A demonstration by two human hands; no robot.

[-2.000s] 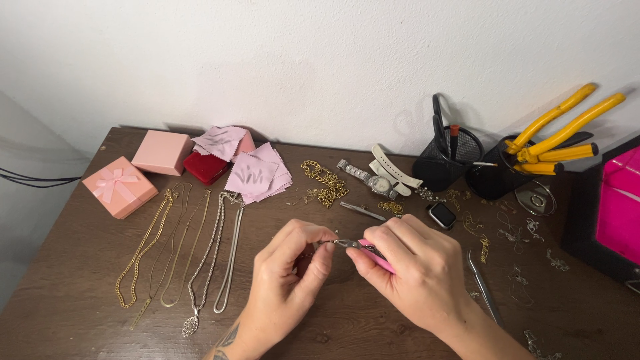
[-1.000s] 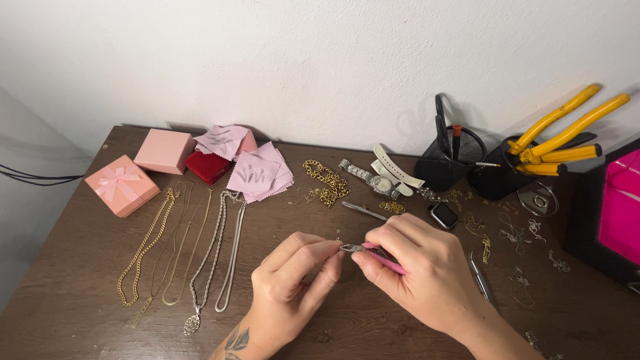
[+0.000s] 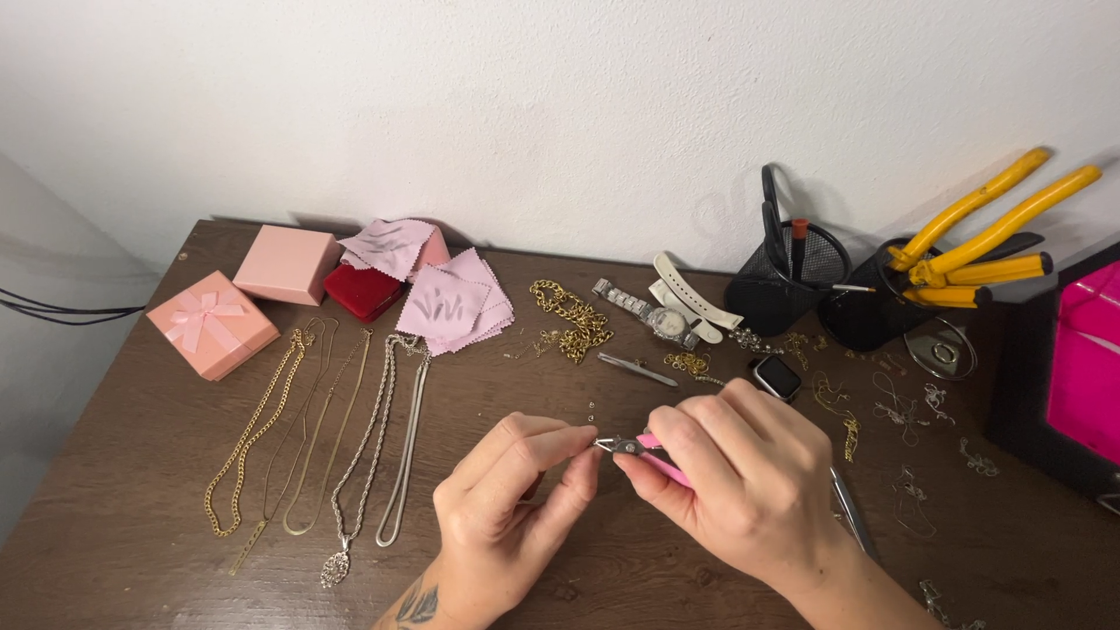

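Note:
My right hand (image 3: 744,472) is closed on the pink handles of small jewelry pliers (image 3: 628,446), whose metal jaws point left. At the tips of those jaws, my left hand (image 3: 521,490) pinches something between thumb and index finger, too small to make out. Two tiny metal pieces (image 3: 591,411) lie on the table just beyond the jaws. Past my hands are a slim metal tool (image 3: 637,369), a gold chain heap (image 3: 573,324) and a silver wristwatch (image 3: 667,324). A smartwatch case (image 3: 776,377) rests behind my right hand.
Gold and silver necklaces (image 3: 350,455) lie in a row at left, below pink boxes (image 3: 287,262), a red velvet box (image 3: 363,291) and polishing cloths (image 3: 446,306). Mesh cups (image 3: 787,280) with yellow-handled pliers (image 3: 989,219), thin chains (image 3: 897,407), tweezers (image 3: 853,512) and a black-and-pink case (image 3: 1085,350) stand or lie right.
My left fingers, apart from the jaws' tips a second ago, are now right at them. The pliers stay in my right hand.

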